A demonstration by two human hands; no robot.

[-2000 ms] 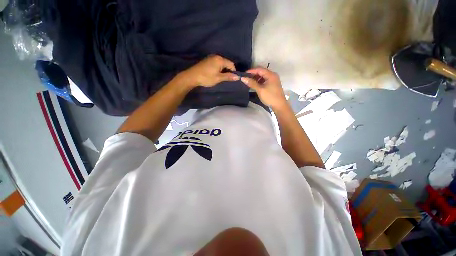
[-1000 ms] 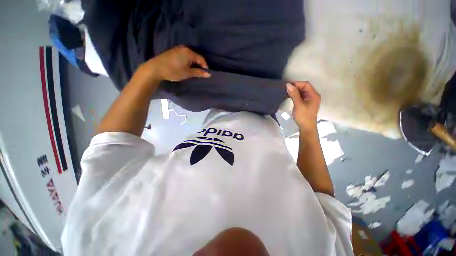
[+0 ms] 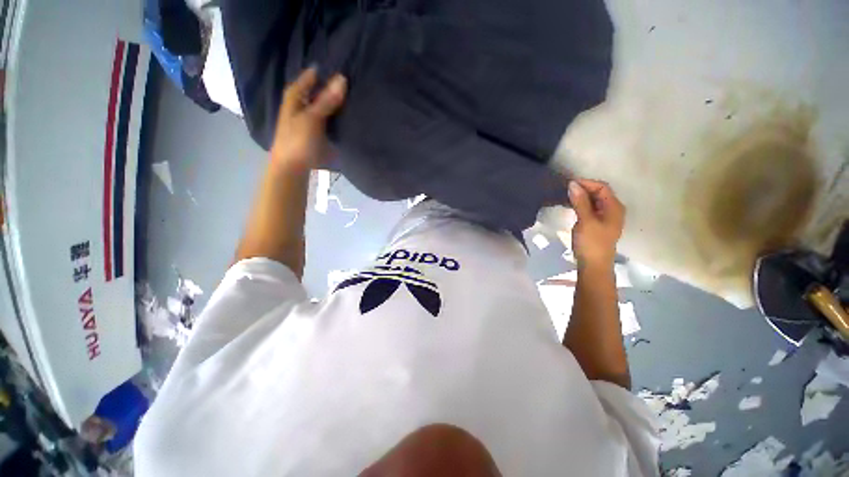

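Note:
A dark navy-charcoal garment [image 3: 437, 102] lies over the front of the off-white padded table cover [image 3: 652, 177], its lower edge hanging towards my body. My right hand [image 3: 598, 216] pinches the lower right corner of the garment between thumb and fingers. My left hand [image 3: 307, 116] is on the left part of the garment, thumb and fingers around a fold of the cloth; the hand is slightly blurred.
A dark iron with pale rim [image 3: 787, 296] and wooden handle [image 3: 827, 307] stands at the right edge, beside a round brown scorch mark [image 3: 759, 191]. White scraps [image 3: 684, 410] litter the grey floor. A long white machine panel [image 3: 65, 214] with stripes runs along the left.
The view has shifted, so table and iron sit lower and further right. My left hand has moved up and left along the cloth from the lower edge. My right hand still holds the corner.

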